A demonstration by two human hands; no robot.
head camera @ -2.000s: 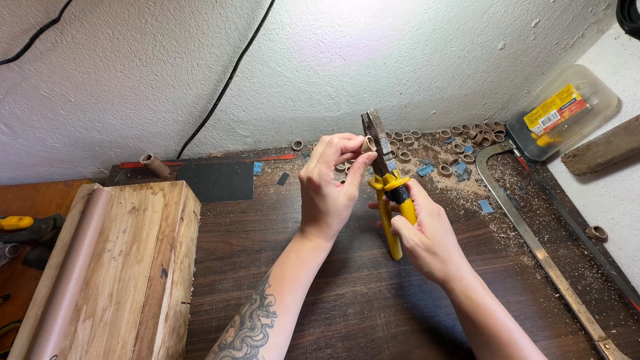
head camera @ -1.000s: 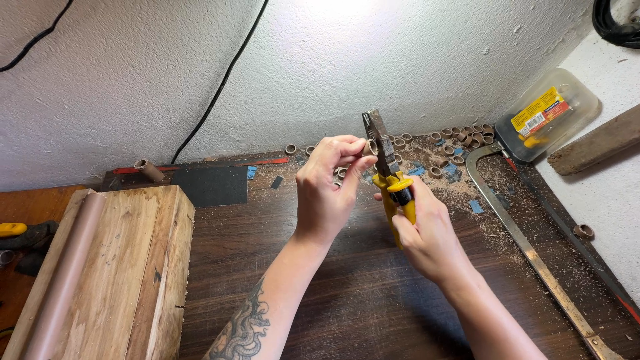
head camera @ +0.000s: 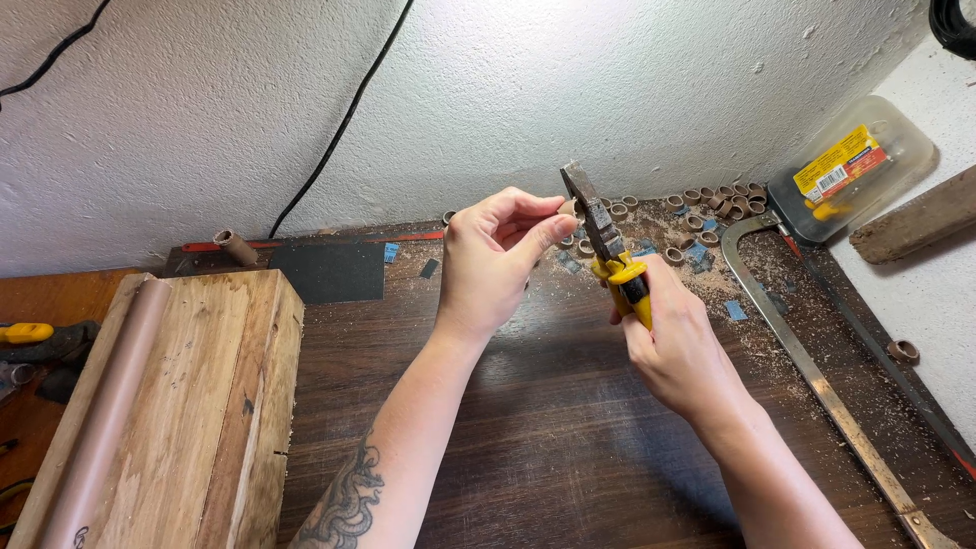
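Between thumb and forefinger my left hand (head camera: 496,263) pinches a small brown ring (head camera: 568,208), cut from a tube. My right hand (head camera: 679,332) grips combination pliers (head camera: 602,221) by their yellow and black handles, jaws pointing up. The jaws are right against the ring; whether they bite on its edge cannot be told. Behind the hands, along the wall, lie several more cut rings (head camera: 740,200) among sawdust and small blue sandpaper scraps (head camera: 736,309).
At left stands a wooden block (head camera: 191,396) with a long brown tube (head camera: 107,412) on it. A short tube piece (head camera: 235,248) and a dark sandpaper sheet (head camera: 335,272) lie behind. A hacksaw frame (head camera: 801,358), a clear plastic container (head camera: 854,168) and a wood bar (head camera: 923,213) are at right.
The pliers' jaws look closer together than two seconds ago, and their handles have drawn together in my right hand. My left hand still holds a ring beside the jaws.
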